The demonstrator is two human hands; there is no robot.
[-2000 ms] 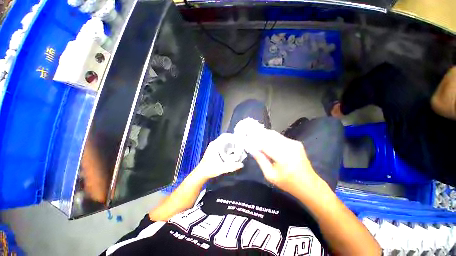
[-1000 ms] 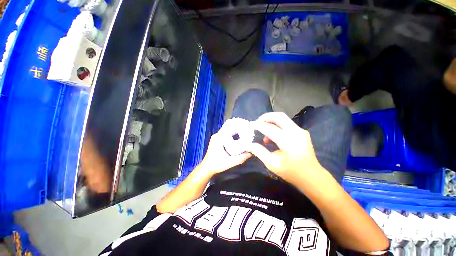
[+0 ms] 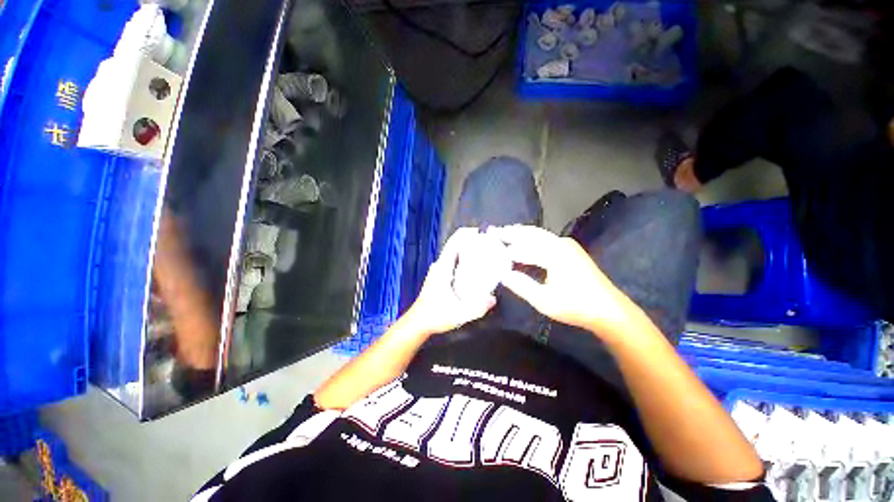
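Note:
A white plastic fitting (image 3: 477, 266) is held between my hands above my lap. It is overexposed, so its edges blend with my fingers. My left hand (image 3: 446, 289) is closed around it from the left. My right hand (image 3: 554, 275) touches it from the right with the fingertips, and the thumb and index finger bend towards it. Whether a separate cap or small insert is between the fingers cannot be told.
The dark metal-edged trough (image 3: 328, 225) with loose grey fittings stands at my left, beside a large blue bin (image 3: 49, 235) and white control box (image 3: 147, 108). A blue crate of parts (image 3: 608, 93), blue stool (image 3: 774, 304), rows of white pieces (image 3: 833, 441) and a neighbour's leg (image 3: 755, 137) lie ahead and right.
The fitting has turned in my hands, and the round face with a dark central hole no longer shows. My hands have closed nearer together around it. The view has tilted slightly downward.

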